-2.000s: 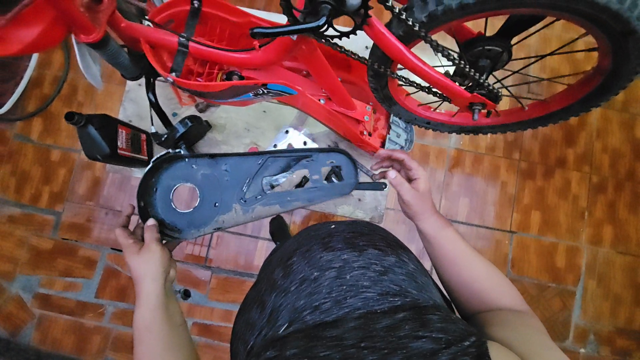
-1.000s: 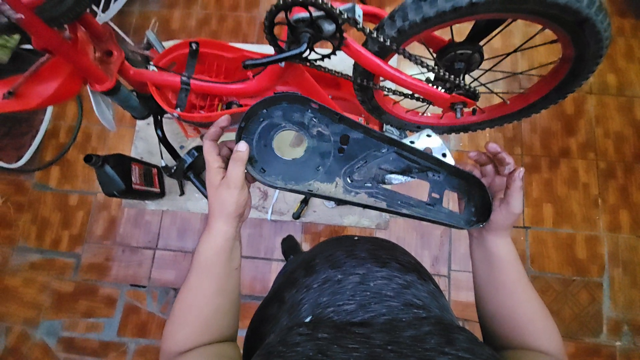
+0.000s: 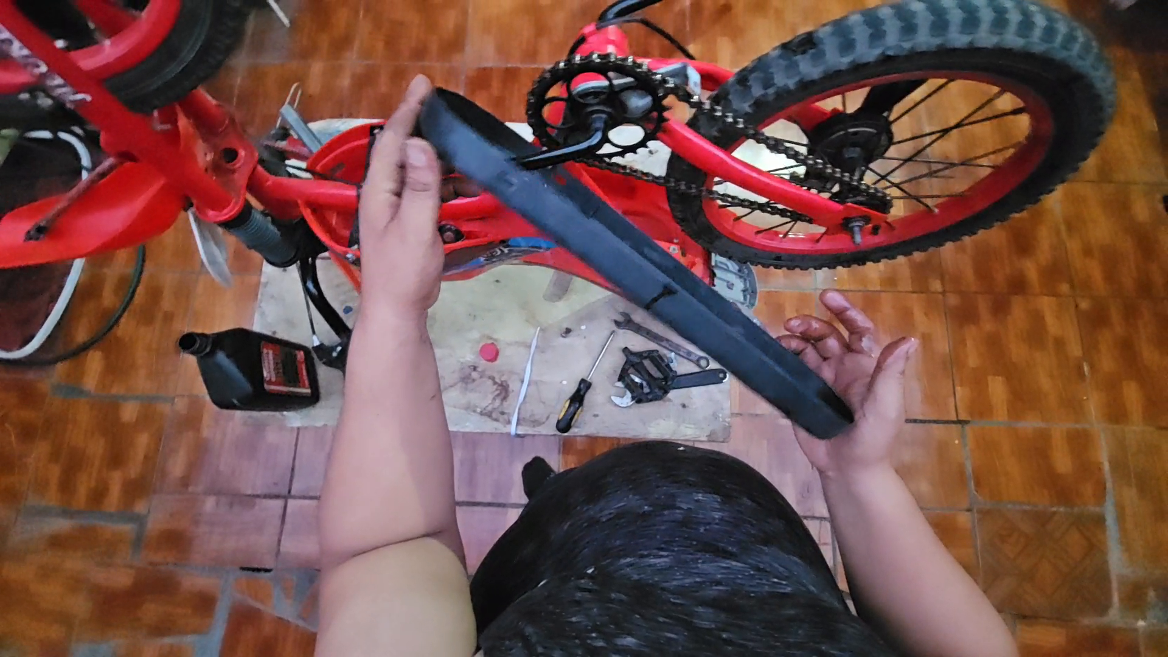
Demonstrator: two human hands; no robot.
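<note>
A black plastic chain guard [image 3: 630,265] is held on edge, slanting from upper left to lower right, in front of a red bicycle frame [image 3: 748,173]. My left hand [image 3: 401,210] holds its upper left end, with the thumb visible on the near side. At its lower right end, my right hand [image 3: 849,383] supports it against the palm, the fingers spread. Close behind the guard's upper part are the chainring [image 3: 598,105] and the black crank arm [image 3: 570,151]. The chain [image 3: 776,146] runs to the hub of the rear wheel [image 3: 849,141]. The guard's inner face is mostly hidden.
A stained board [image 3: 474,392] lies on the tiled floor, bearing a screwdriver [image 3: 575,403], a wrench [image 3: 662,339], an adjustable wrench [image 3: 698,378], a black pedal [image 3: 643,374], a white strip [image 3: 526,379] and a red cap [image 3: 489,352]. A black bottle [image 3: 251,372] stands left.
The chain guard has been raised from low over the board toward the chainring and turned on edge, both hands moving with it. Tools on the board now show.
</note>
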